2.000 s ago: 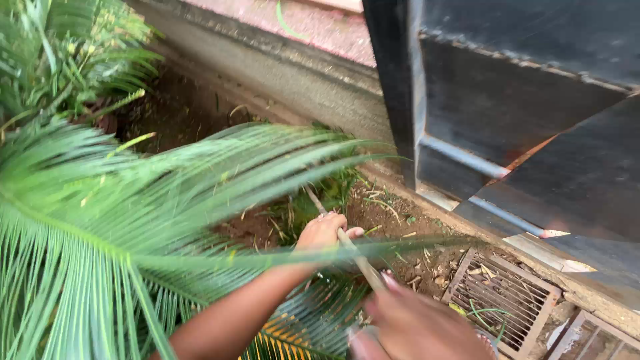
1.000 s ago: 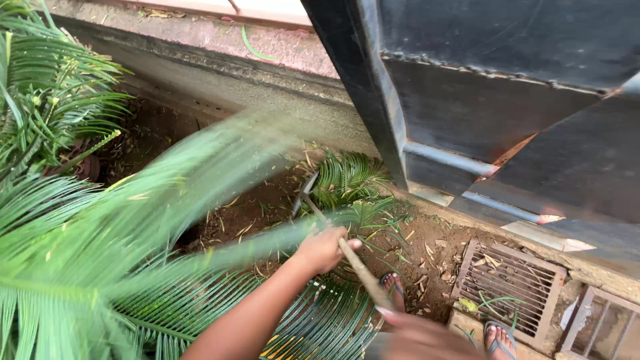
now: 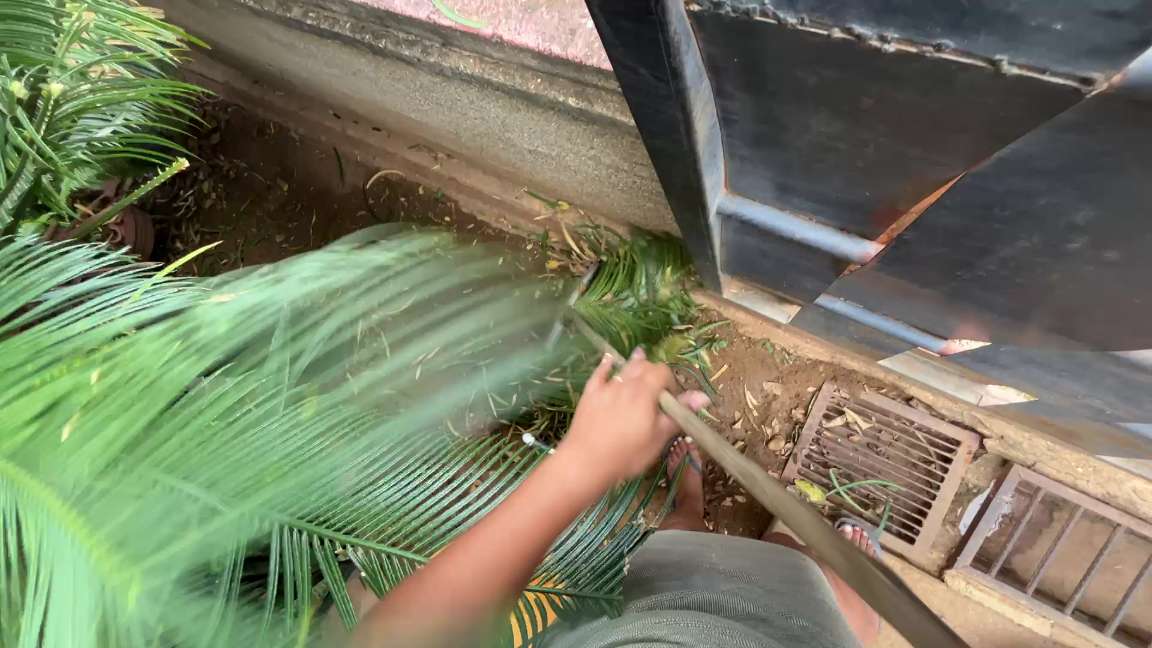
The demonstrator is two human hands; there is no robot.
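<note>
My left hand (image 3: pixel 625 414) is closed around the wooden handle (image 3: pixel 774 490) of a rake-like garden tool, below its metal head (image 3: pixel 576 292). That head rests near a heap of cut green palm leaves (image 3: pixel 643 279) by the foot of the wall and the black metal gate. The handle runs down to the lower right, out of the frame. My right hand is not visible. A large palm frond (image 3: pixel 432 342), blurred in part, spreads over my left forearm's side and hides some of the soil.
A black metal gate (image 3: pixel 837 135) stands at the upper right, beside a low concrete wall (image 3: pixel 468 117). Rusty metal drain grates (image 3: pixel 882 459) lie at the lower right, near my sandalled feet. More palm leaves (image 3: pixel 99 99) fill the upper left, above brown soil (image 3: pixel 270 189).
My right hand, on the handle's lower part in both earlier frames, is out of view. The left hand keeps its hold. The tool's head, seen against soil a second ago, is close beside the leaf heap.
</note>
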